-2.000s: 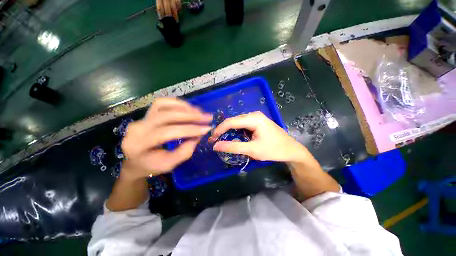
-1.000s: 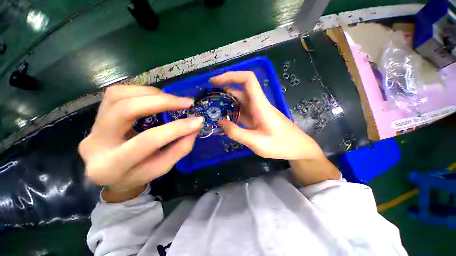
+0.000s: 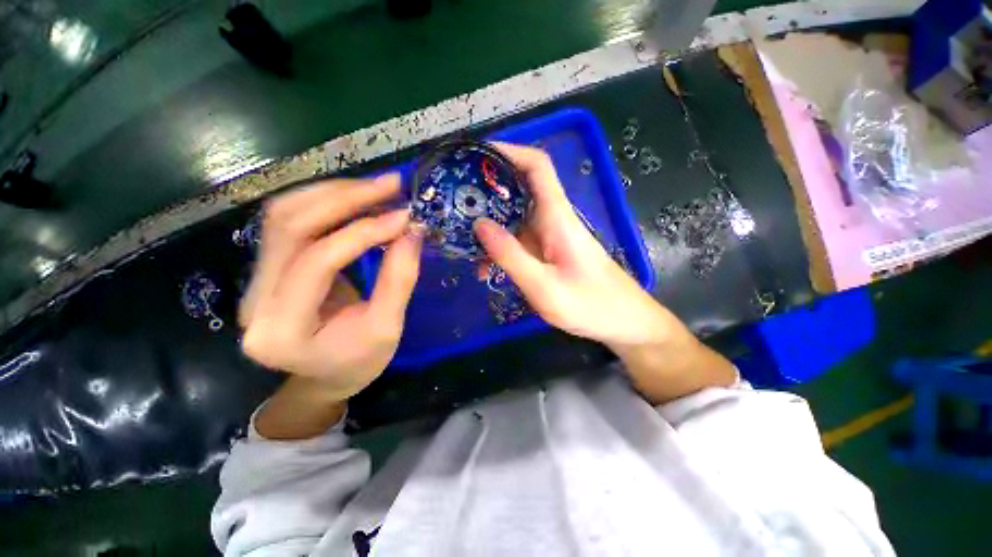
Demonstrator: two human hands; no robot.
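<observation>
My right hand (image 3: 571, 261) holds a round board unit (image 3: 470, 201) above the blue tray (image 3: 636, 245). Its dark blue face with a pale centre ring and a red wire loop faces me, my thumb on its lower edge. My left hand (image 3: 326, 277) is at the unit's left edge, thumb and fingertips pinched together. A tiny silvery metal part (image 3: 418, 227) shows at those fingertips; its shape is too small to tell. Another unit with a pale lead (image 3: 508, 294) lies in the tray, partly hidden below my right hand.
Metal rings (image 3: 696, 226) lie scattered on the black mat right of the tray. A round unit (image 3: 200, 296) lies on the mat at left. Pink-white cardboard with a clear plastic bag (image 3: 879, 152) is at right. Black cylinders (image 3: 257, 41) stand on the green conveyor beyond the pale edge.
The unit in my right hand has risen from the tray, and its blue face now shows more fully. My left fingertips have moved to its left edge. The black cylinders have shifted left.
</observation>
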